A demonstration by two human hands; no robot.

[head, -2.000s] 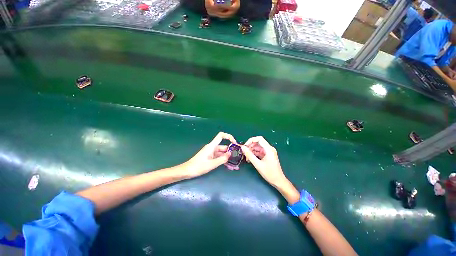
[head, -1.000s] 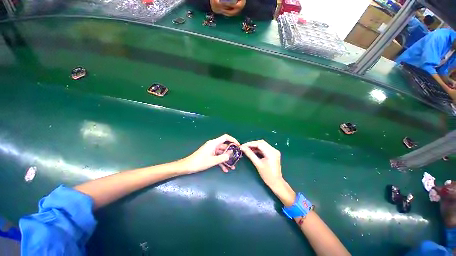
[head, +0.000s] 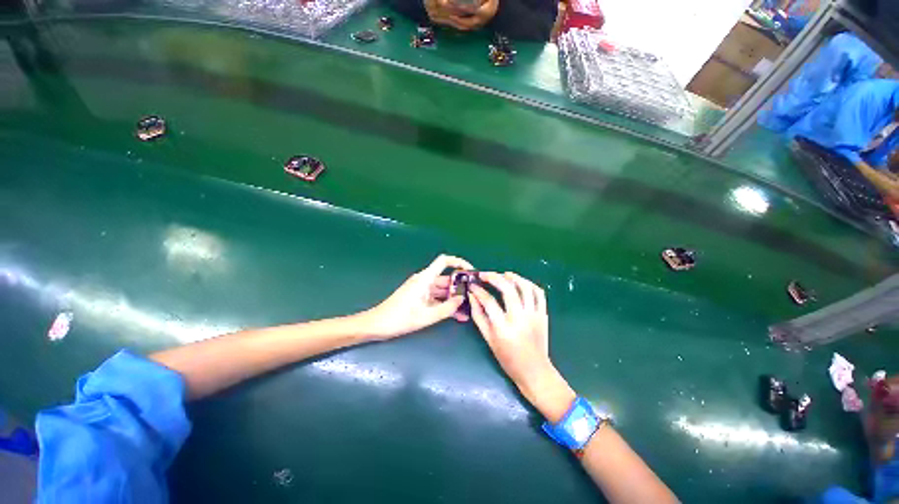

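Note:
A small watch case assembly (head: 460,283) with a dark inside is held above the green bench near the middle of the view. My left hand (head: 419,300) grips it from the left between thumb and fingers. My right hand (head: 513,320) is at its right side, with thumb and fingertips touching the case. The fingers hide much of the case, and I cannot tell whether the right fingertips pinch a small part. A blue band (head: 575,425) is on my right wrist.
Copper-rimmed cases lie on the green conveyor belt (head: 473,187), two at left (head: 305,167) and others at right (head: 679,258). Black parts (head: 786,402) and white scrap (head: 842,372) lie at right by a neighbour's hand. A grey metal post (head: 838,313) juts in from the right. Clear trays (head: 626,79) sit across the line.
My right hand was slightly apart from the case a second ago and now has its fingers on it. My left hand still holds the case. The belt cases have shifted slightly left in view.

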